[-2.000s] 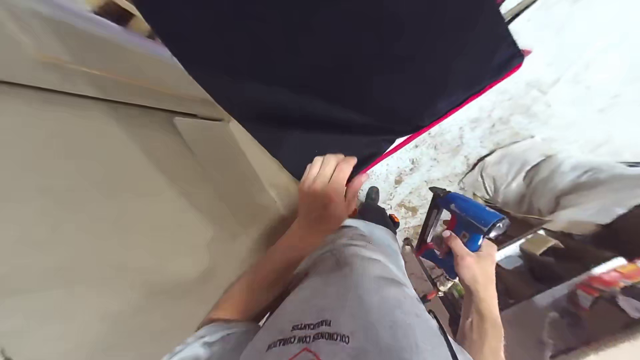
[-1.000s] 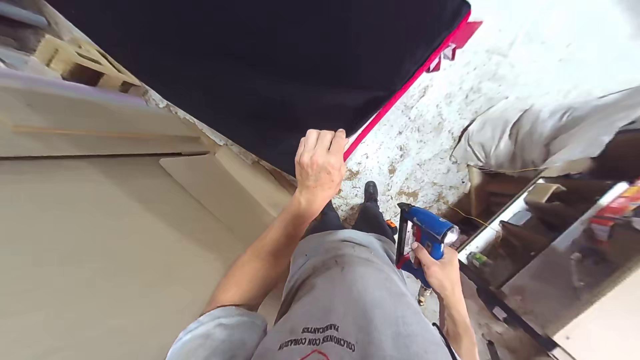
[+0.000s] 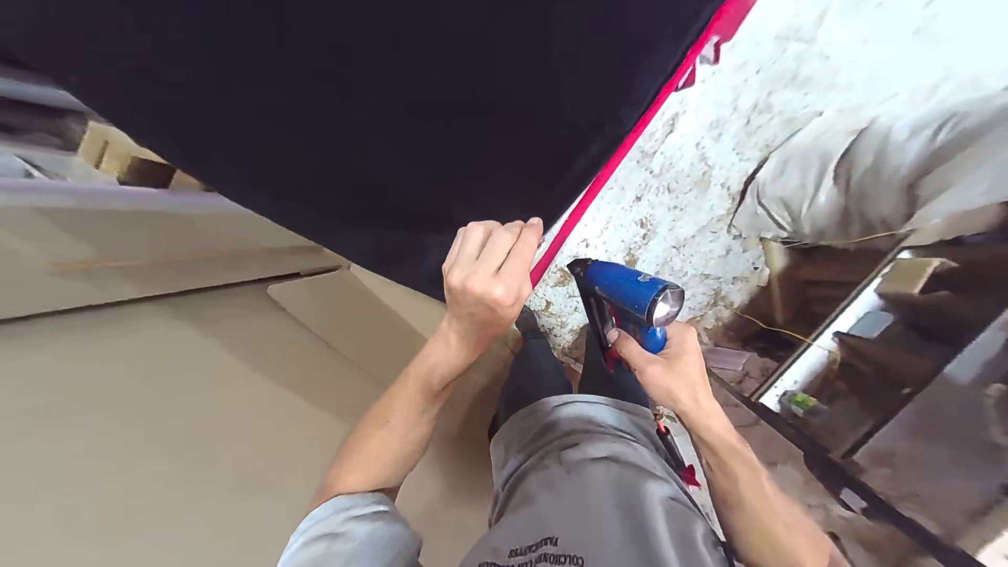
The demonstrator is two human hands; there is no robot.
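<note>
A large panel covered in black fabric (image 3: 378, 134) fills the upper middle, with a red strip (image 3: 602, 173) along its right edge. My left hand (image 3: 490, 276) has its fingers curled over the panel's near corner, by the lower end of that strip. In my right hand (image 3: 665, 358) is a blue pneumatic staple gun (image 3: 630, 291), held by its handle. Its black nose is a short way right of the red strip and apart from it. An air hose fitting hangs below the hand. The undersides of my left fingers are hidden.
Beige boards or cardboard sheets (image 3: 173, 417) lie at left, with wooden blocks (image 3: 126, 157) beyond. On the right, light sheeting (image 3: 890, 165) drapes beside an open wooden frame or shelf (image 3: 819, 339) holding scraps. The pale floor (image 3: 669, 205) is speckled with debris.
The staple gun in my right hand has come up close to the panel's near corner. My left hand stays on that corner. The view has shifted.
</note>
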